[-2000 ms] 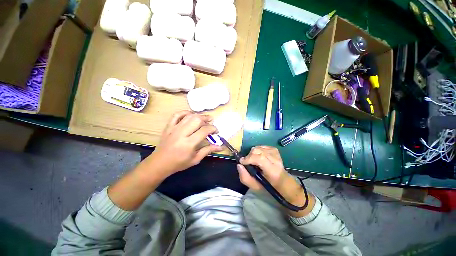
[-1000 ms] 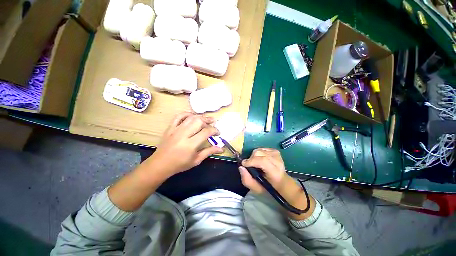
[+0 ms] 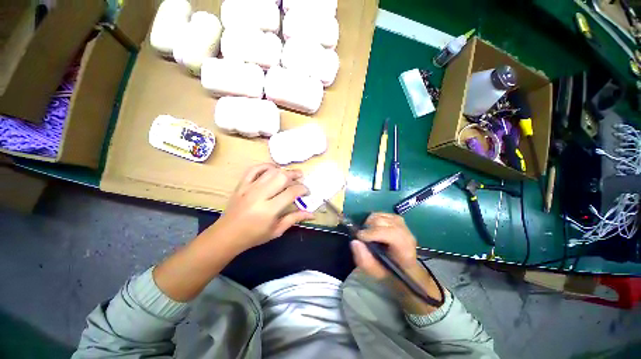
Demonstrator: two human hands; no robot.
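My left hand [image 3: 266, 205] holds a small white part with a blue mark [image 3: 303, 202] between thumb and fingers at the cardboard's front edge. My right hand [image 3: 385, 245] grips a black soldering iron [image 3: 393, 265] like a pen. Its thin metal tip points at the white part, with a small gap between them. The cord loops by my right wrist. A bright white housing piece [image 3: 325, 181] lies just behind the part, partly covered by it. An open housing with yellow inner assembly and circuit board [image 3: 183, 139] lies on the cardboard at left.
White closed housings [image 3: 247, 116] stand in rows on the cardboard sheet [image 3: 126, 168]. On the green bench are a screwdriver [image 3: 395, 165], tan stick [image 3: 380, 160], silver-black bar [image 3: 429, 193], pliers [image 3: 478, 210] and parts box [image 3: 450, 151]. A box with purple strips [image 3: 35, 130] is at left, white cables [image 3: 610, 210] far right.
My right hand and the soldering iron have moved slightly right and down, and the tip has drawn back from the white part. My left hand keeps its hold. The whole view has shifted slightly.
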